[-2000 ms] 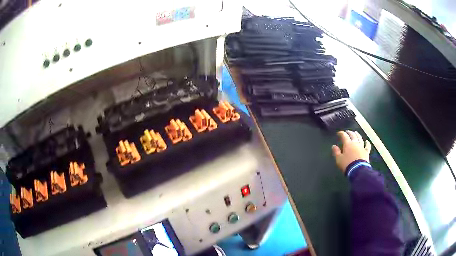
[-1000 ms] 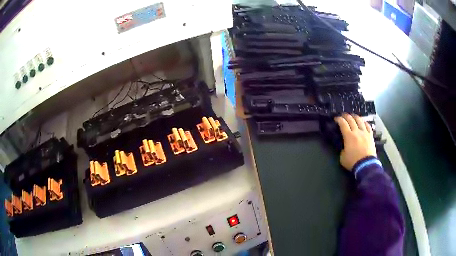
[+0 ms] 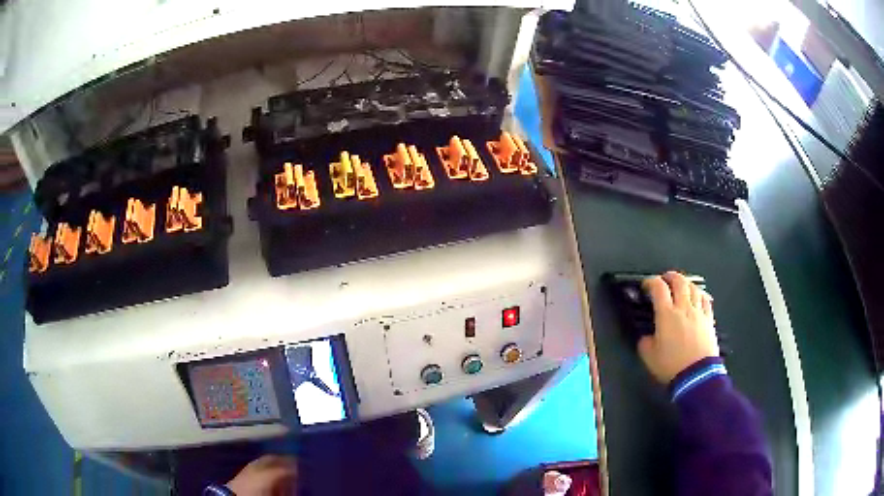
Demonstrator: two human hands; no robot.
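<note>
My right hand (image 3: 678, 325) is on the green bench top, its fingers closed over a few black remote controls (image 3: 635, 302) lying close together, partly hidden under the hand. My left hand (image 3: 264, 477) is at the bottom edge, partly cut off and blurred; whether it holds anything cannot be told. On the machine, the right test fixture (image 3: 407, 218) and the left test fixture (image 3: 131, 271) show bare orange clamps, with no remotes in them.
A pile of black remotes (image 3: 640, 107) lies at the bench's far end. The machine's front has a touchscreen panel (image 3: 233, 392), green push buttons (image 3: 472, 364) and a lit red switch (image 3: 511, 316). A dark red box (image 3: 582, 480) is below the bench.
My right hand has moved from the pile's near end toward me, with remotes now under it, apart from the pile. My left hand has come into view. The camera view has shifted.
</note>
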